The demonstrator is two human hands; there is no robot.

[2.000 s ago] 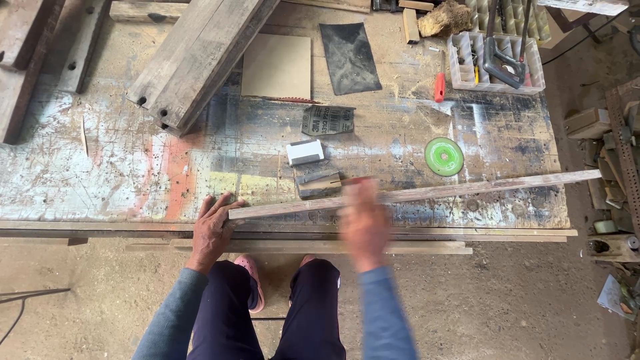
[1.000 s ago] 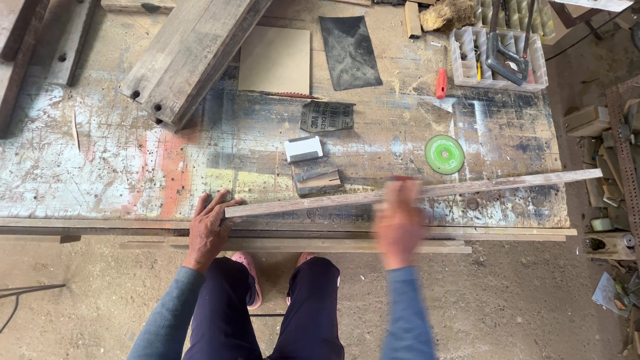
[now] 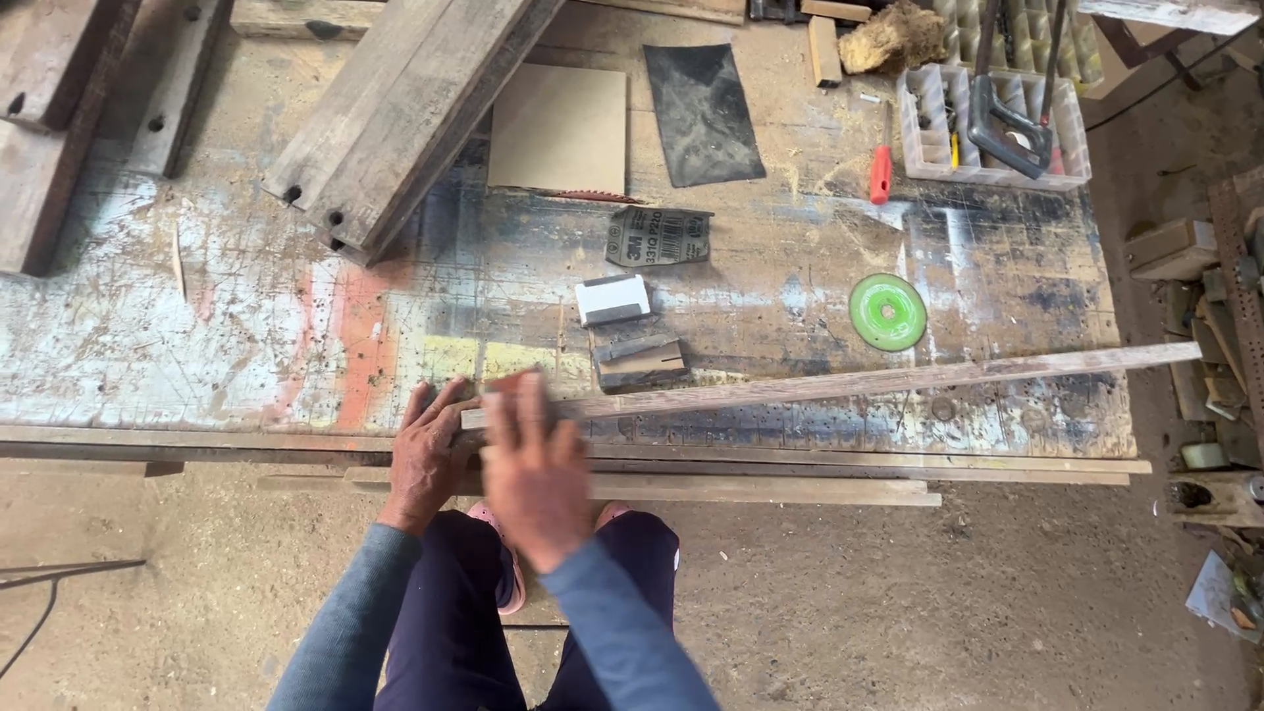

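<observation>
A long thin wooden strip [image 3: 849, 383] lies slantwise along the front of the paint-stained workbench [image 3: 247, 346], its right end past the bench's right edge. My left hand [image 3: 427, 449] grips the strip's left end. Close beside it, my right hand [image 3: 533, 459], blurred, holds a reddish-brown sanding piece [image 3: 515, 380] against the strip; its exact kind is unclear. Behind the strip lie a sandpaper-wrapped block [image 3: 640, 363], a white block with dark sandpaper [image 3: 612, 300] and a printed piece of 3M sandpaper [image 3: 659, 237]. Farther right rests a green disc [image 3: 888, 312].
Heavy wooden beams [image 3: 395, 128] cover the back left. Behind the blocks lie a tan sheet [image 3: 558, 128] and a black abrasive sheet [image 3: 703, 114]. A red-handled tool [image 3: 881, 176] and a compartment box [image 3: 923, 148] with a hacksaw [image 3: 1007, 128] occupy the back right. More strips [image 3: 790, 487] run along the front edge.
My right hand has moved left along the strip and is now beside my left hand. My left hand has stayed at the strip's left end.
</observation>
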